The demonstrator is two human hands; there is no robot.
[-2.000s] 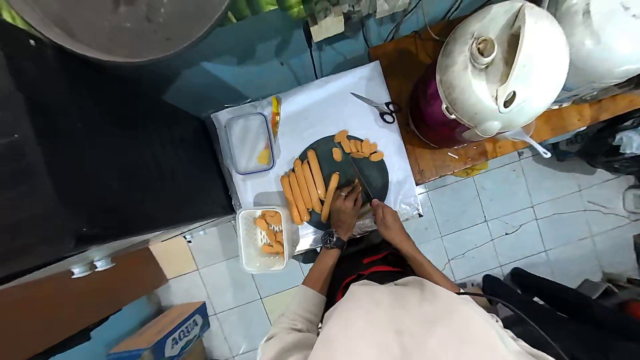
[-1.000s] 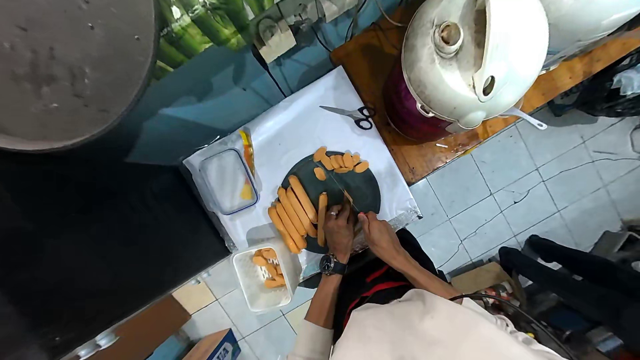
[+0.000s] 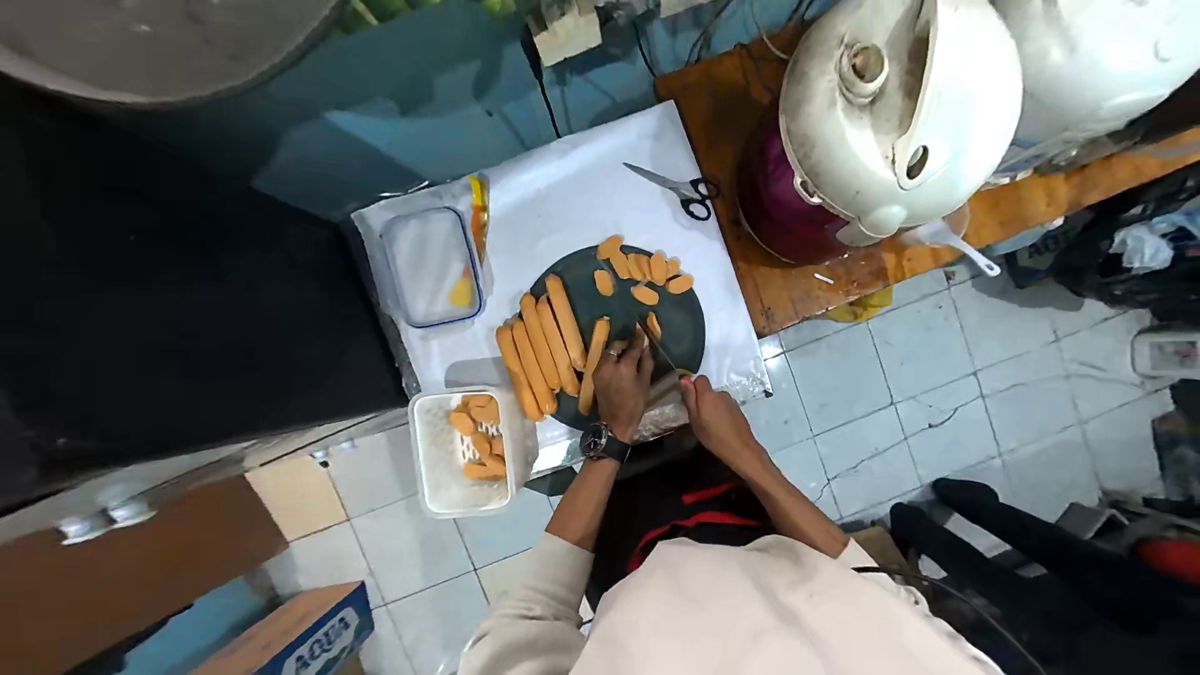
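A round dark green cutting board [image 3: 581, 281] lies on a white-covered table. My right hand [image 3: 714, 412] grips a knife [image 3: 664, 351] by its handle at the board's lower right, the blade pointing up and left. Beside the blade, my left hand [image 3: 623, 382] has its fingertips on a sausage piece that they largely hide; a cut slice [image 3: 653, 325] stands at the blade. Just left of that hand lies one whole sausage [image 3: 593, 366], and several more sausages [image 3: 544, 342] are lined up at the board's left. Cut slices [image 3: 645, 268] are spread over its upper right.
Scissors [image 3: 675, 187] lie above the board. A clear lidded-style container [image 3: 431, 322] and a yellow-orange packet [image 3: 479, 217] are at the left. A white basket [image 3: 425, 450] with sausage pieces stands at the near left edge. A large jug [image 3: 797, 197] with a white lid stands on the wooden bench [image 3: 769, 300].
The view has shifted. My left hand stays at the sausage piece and my right hand stays on the knife; the blade's angle has changed slightly.
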